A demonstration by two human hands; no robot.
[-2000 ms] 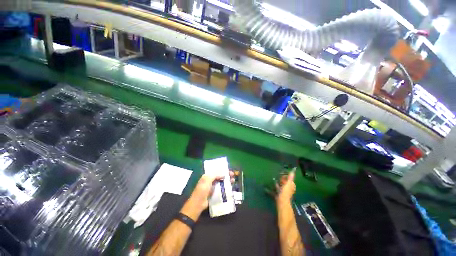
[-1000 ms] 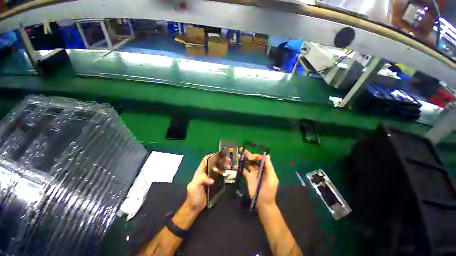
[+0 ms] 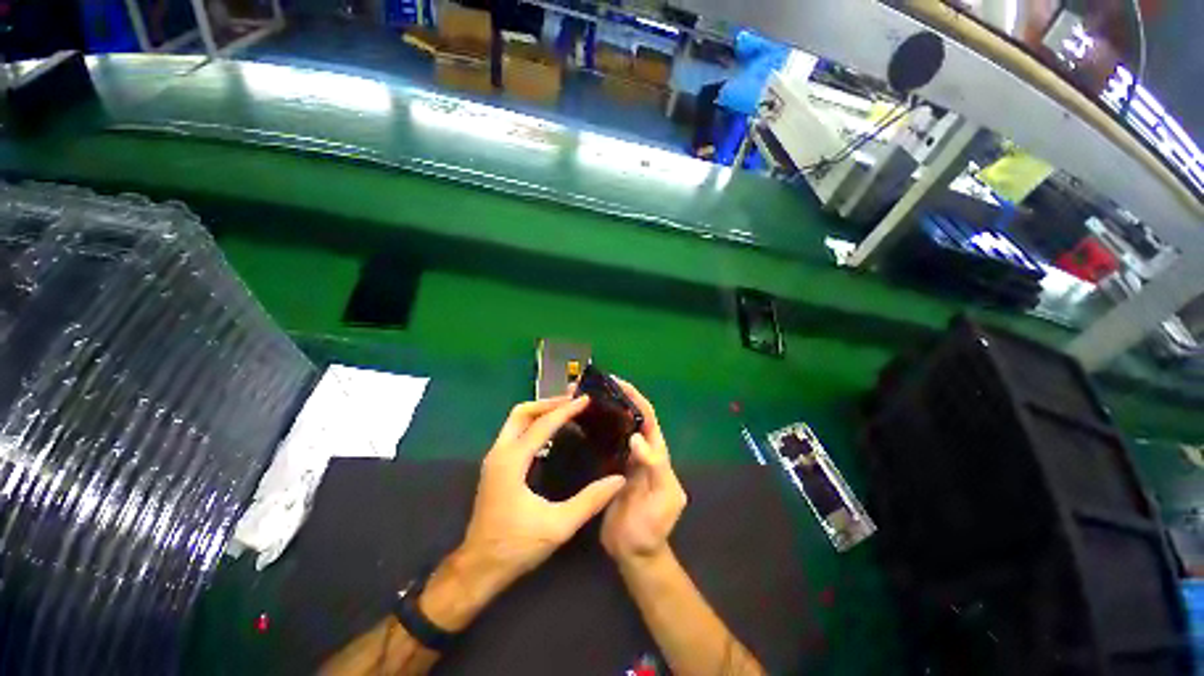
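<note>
My left hand and my right hand hold a glossy black phone-sized slab between them, over the upper edge of the black work mat. It looks like a screen and frame together; the fingers cover its sides. A display module, silver-grey with a small orange strip, lies just behind the slab, partly hidden by it. A silver phone chassis lies to the right, with a thin light-blue stick beside it.
Clear blister trays are stacked at left, beside a crumpled white paper. A black slab and a small black frame-like piece lie farther back on the green bench. Black plastic trays stand at right.
The dark panel and black frame, held apart in separate hands a second ago, are now together between both hands. Earlier, the left hand held a white-looking slab. The camera view has shifted.
</note>
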